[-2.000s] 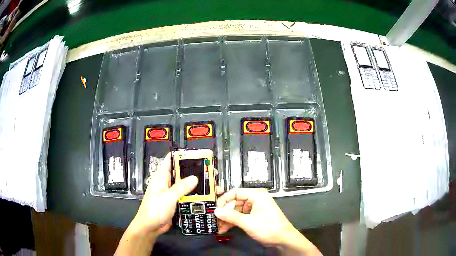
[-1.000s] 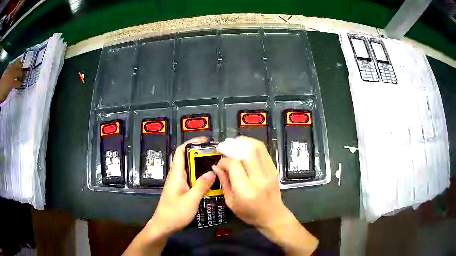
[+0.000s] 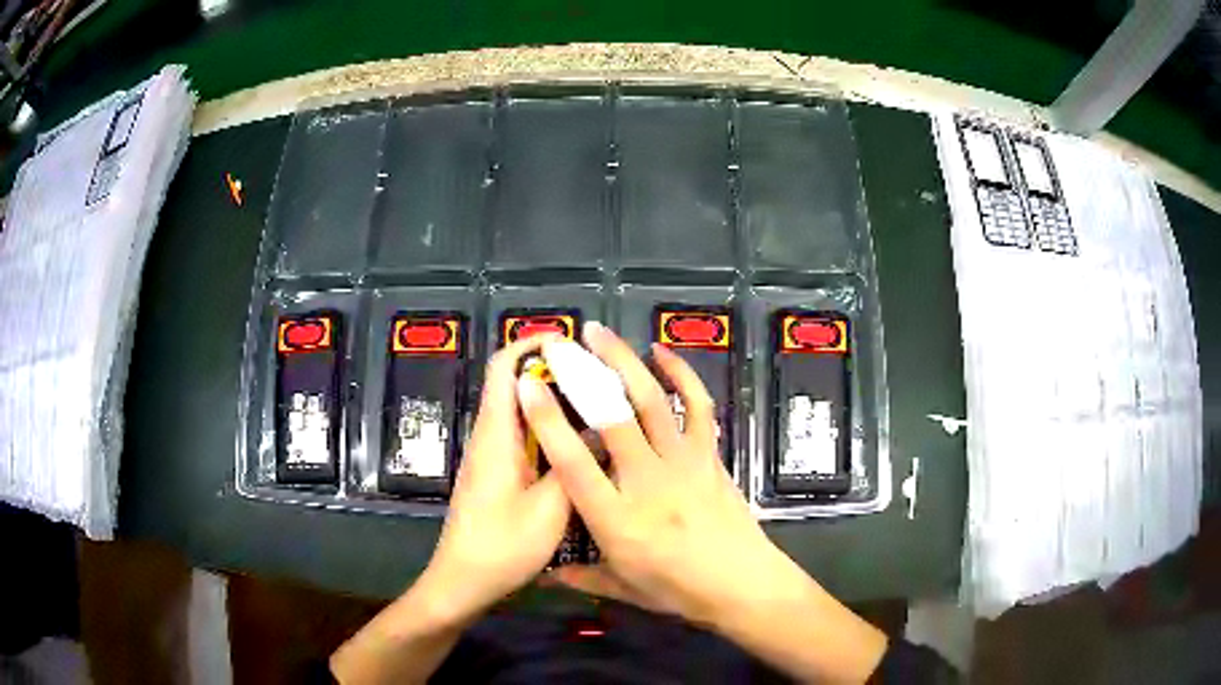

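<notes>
My left hand (image 3: pixel 502 502) holds a keypad phone (image 3: pixel 576 542) above the front edge of the blister tray. The phone is mostly hidden; a bit of yellow frame and black keypad show. My right hand (image 3: pixel 670 502) lies over the phone's face, with a white cover or pad (image 3: pixel 589 385) at its fingers. It cannot be told whether the right hand grips the phone. Several phones lie back side up in the front pockets of the clear tray (image 3: pixel 556 284), such as the rightmost phone (image 3: pixel 813 402). The tray's back row holds no phones.
White sheet stacks lie at left (image 3: pixel 67 308) and right (image 3: pixel 1085 402) of the tray, with printed films (image 3: pixel 1011 187) on the right one. A small orange scrap (image 3: pixel 236 189) and white scraps (image 3: pixel 913 487) lie on the mat. The green belt (image 3: pixel 536 24) runs beyond.
My right hand has moved from the phone's lower right side up over its face, now covering most of it. Another person's hand seen earlier at the left stack is gone.
</notes>
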